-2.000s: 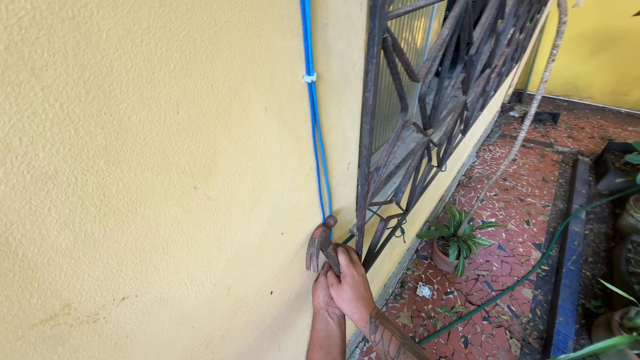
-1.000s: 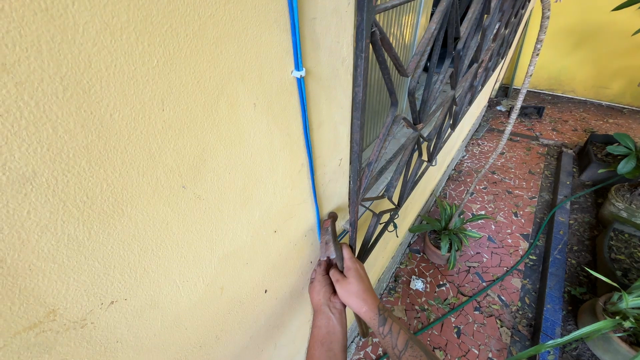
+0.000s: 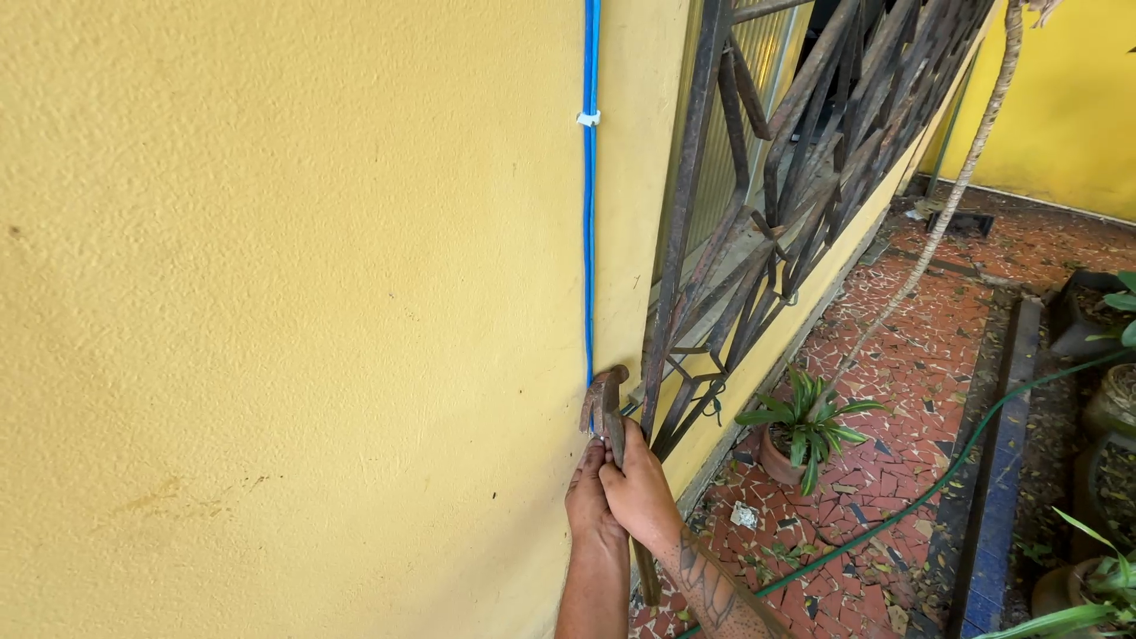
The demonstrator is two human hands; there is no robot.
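Note:
Two blue cables [image 3: 589,248] run down the yellow wall, with a white cable clip [image 3: 588,119] around them high up. My right hand [image 3: 641,497] is closed around the wooden handle of a rusty claw hammer [image 3: 605,399], whose head lies over the cables near the wall. Close beside it, my left hand [image 3: 593,501] has its fingertips pinched at the lower visible part of the cables, around something small and whitish. What exactly the left fingers hold is mostly hidden. The cables cannot be followed below the hands.
A rusty metal window grille [image 3: 688,222] stands just right of the hands. Below are a potted plant [image 3: 785,453], a green hose [image 3: 923,497] across the broken-tile floor [image 3: 852,532], a blue-sided curb [image 3: 990,532] and more pots at right. A thin trunk [image 3: 963,177] rises past the grille.
The hammer has turned in my right hand; its handle now points down past my wrists. The two cables, apart near the hammer two seconds ago, now run close together.

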